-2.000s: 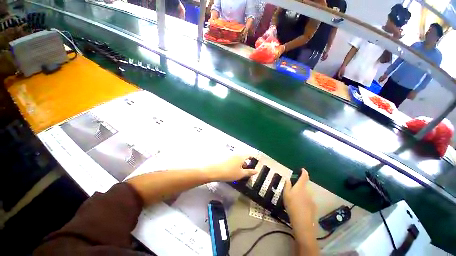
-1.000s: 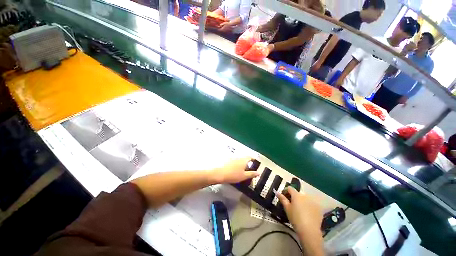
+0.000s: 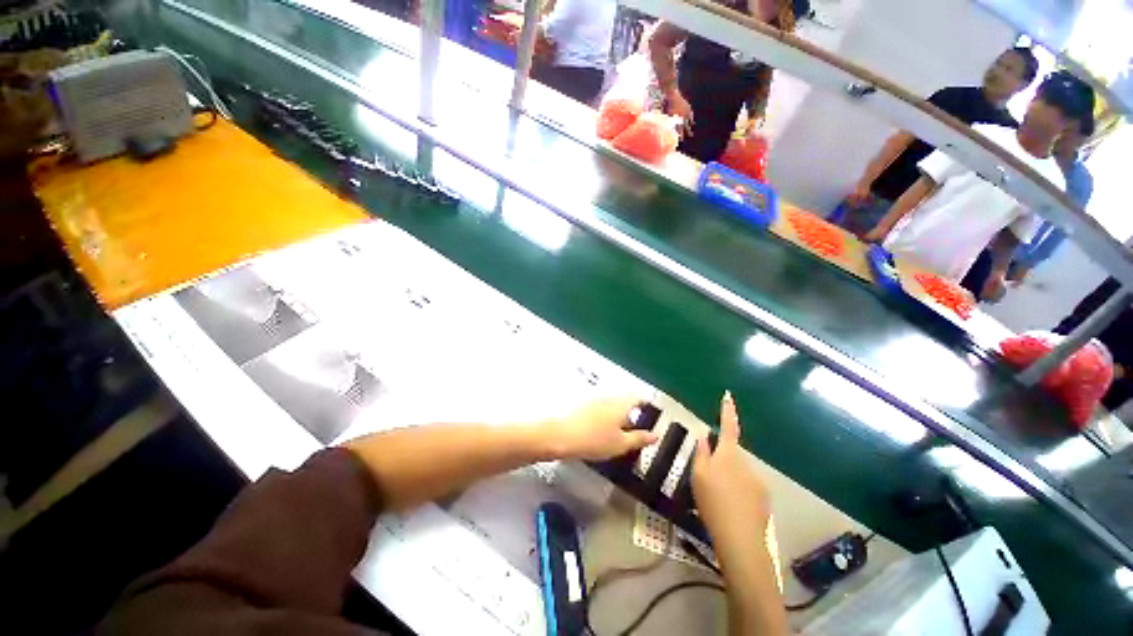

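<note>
A black pronged unit (image 3: 667,467) with pale strips between its upright teeth lies at the bench's right part. My left hand (image 3: 601,430) grips its left end, fingers around the end tooth. My right hand (image 3: 729,478) is over the right end, index finger pointing up, and hides that part; whether it grips anything is not clear. A cream dotted sheet (image 3: 654,533) shows partly below the unit. A blue-edged black handheld device (image 3: 562,569) lies in front of it. A black oval plug block (image 3: 830,562) on a cable lies to the right.
A printed white sheet (image 3: 449,349) covers the bench. An orange mat (image 3: 205,211) with a grey-white box (image 3: 122,104) is at left. A white box (image 3: 964,581) stands at the right edge. The green conveyor (image 3: 584,276) runs behind the bench, with people and red items beyond its rail.
My right hand has gone from fingers bent at the right teeth to a raised index finger, covering more of the unit's right end. My left hand keeps its hold.
</note>
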